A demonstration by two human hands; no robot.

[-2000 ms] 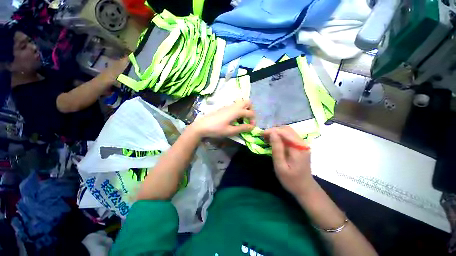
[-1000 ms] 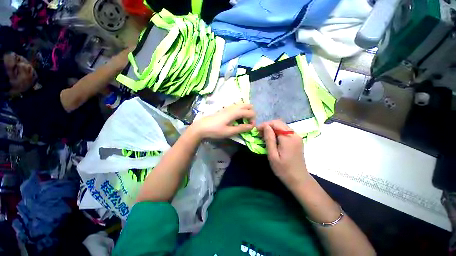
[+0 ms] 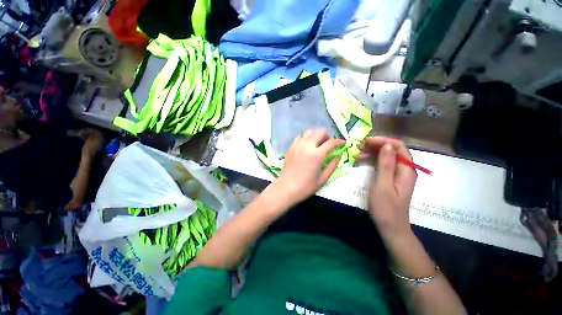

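A grey trimmed panel with a black edge band and neon yellow-green binding lies flat in front of me. My left hand rests at its near edge, fingers pinching the neon binding. My right hand is just right of it, holding a slim red tool like a pencil, its rear end pointing right. The tool's tip is hidden by my fingers near the panel's near right corner.
A stack of neon-trimmed panels stands at upper left. A white plastic bag with neon pieces hangs at lower left. Blue fabric lies behind, a sewing machine at upper right. A person's arm shows at far left.
The view has shifted, so the scene sits further left. Both hands have moved right along the panel's near edge to its right corner. The neighbouring person's arm has drawn back from the stack.
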